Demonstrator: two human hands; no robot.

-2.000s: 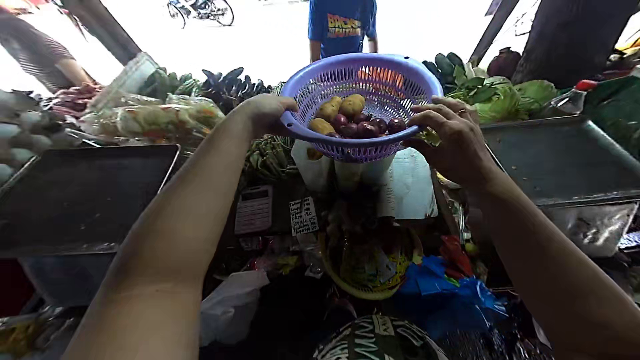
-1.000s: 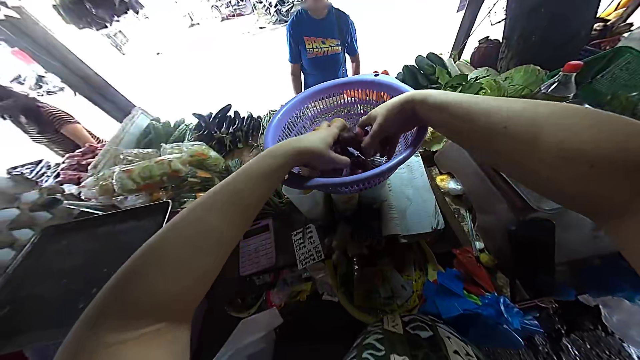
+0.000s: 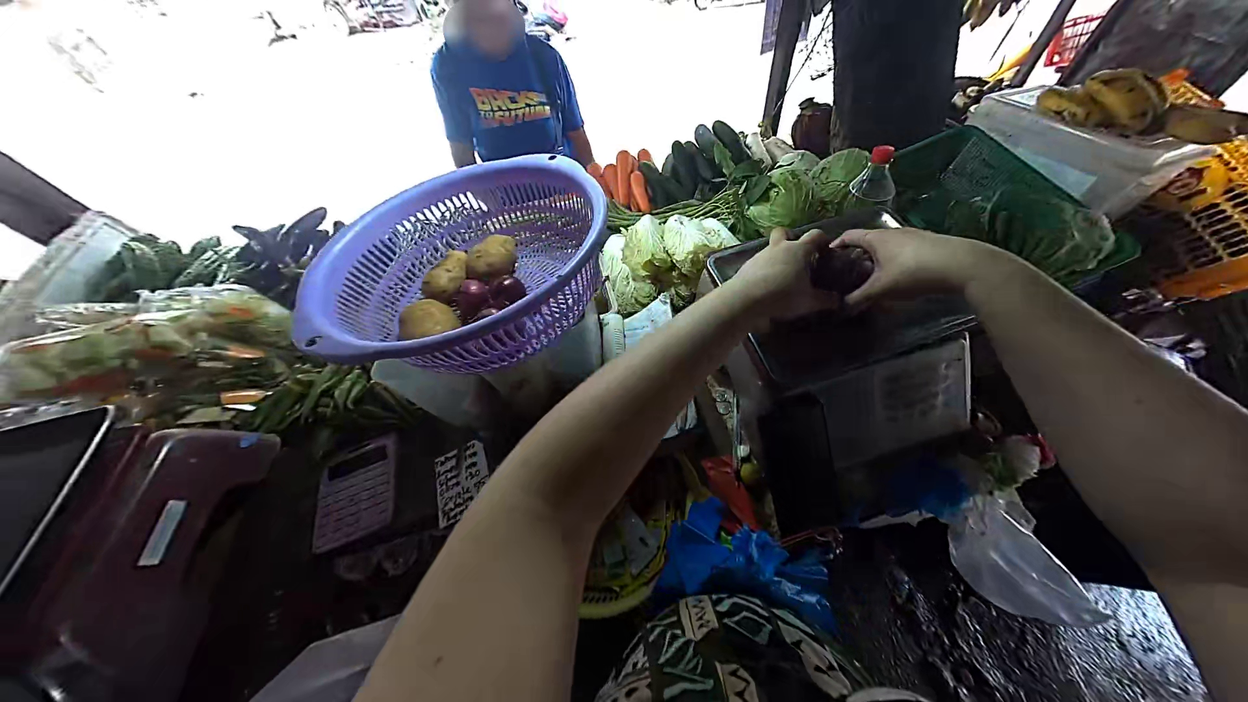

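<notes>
My left hand (image 3: 792, 276) and my right hand (image 3: 902, 265) meet over a dark metal tray (image 3: 770, 363) right of centre. Between their fingers are dark red onions (image 3: 840, 267), partly hidden, so how many cannot be told. To the left, a purple plastic colander (image 3: 336, 283) rests tilted on whitish containers. In it lie several potatoes (image 3: 491, 256) and a few red onions (image 3: 475, 296).
Carrots (image 3: 624, 180), dark green cucumbers (image 3: 690, 166), cabbages (image 3: 783, 200) and a red-capped bottle (image 3: 874, 180) stand behind. A pink calculator (image 3: 355, 492) lies left, near a handwritten card (image 3: 461, 483). A person in a blue shirt (image 3: 512, 97) stands across the stall.
Both hands have left the colander and moved right to the tray, with dark red onions between them. Fewer onions show in the colander than two seconds ago. The view has swung right.
</notes>
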